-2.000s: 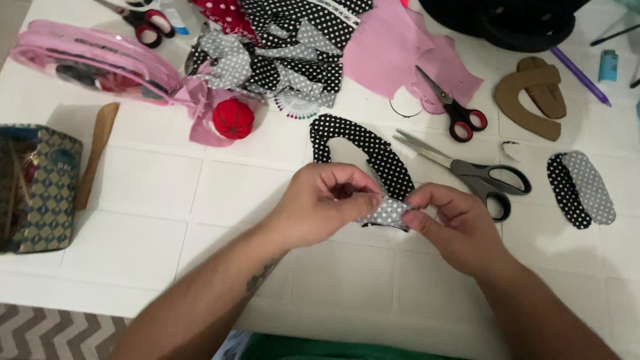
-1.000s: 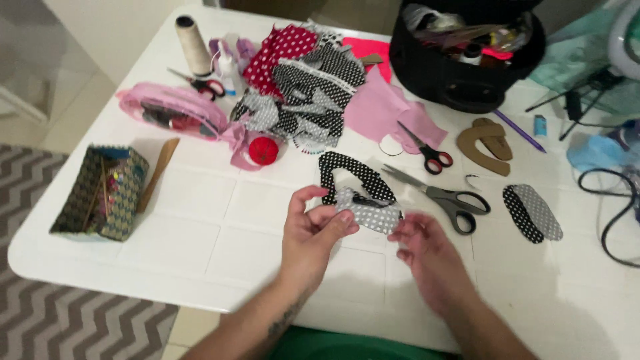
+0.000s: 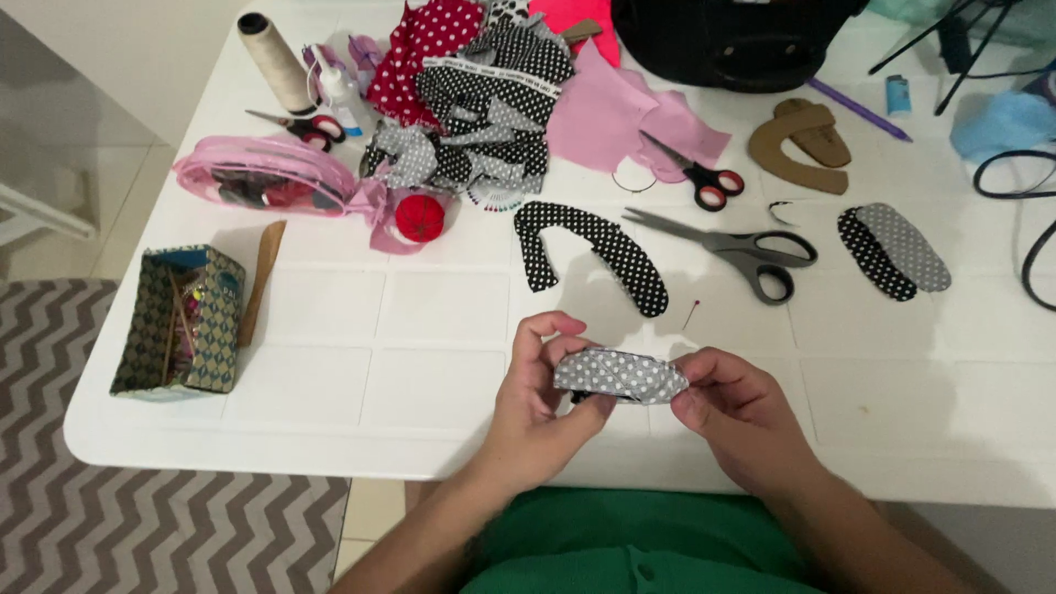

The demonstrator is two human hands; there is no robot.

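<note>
My left hand (image 3: 549,404) grips the left end of a grey polka-dot fabric piece (image 3: 619,373), with some black fabric showing under it. The fingertips of my right hand (image 3: 730,404) pinch its right end. Beyond my hands a curved black polka-dot fabric piece (image 3: 631,256) lies flat on the table. A straight pin (image 3: 691,315) with a dark red head lies between that piece and my right hand. Grey-handled fabric scissors (image 3: 730,247) rest with blades slightly apart. Farther right are a black and a grey dotted fabric oval (image 3: 903,247), overlapping.
Brown templates (image 3: 796,153), small scissors (image 3: 697,175), a red pincushion (image 3: 420,218) and dotted fabric scraps (image 3: 495,107) lie farther back. At left are a patterned box (image 3: 221,322), a wooden tool (image 3: 262,285), a pink pouch (image 3: 264,169) and a thread cone (image 3: 276,62). A black case (image 3: 734,49) stands behind.
My hands have moved toward me with the grey fabric, away from the curved black piece they overlapped earlier. The pin on the table now shows.
</note>
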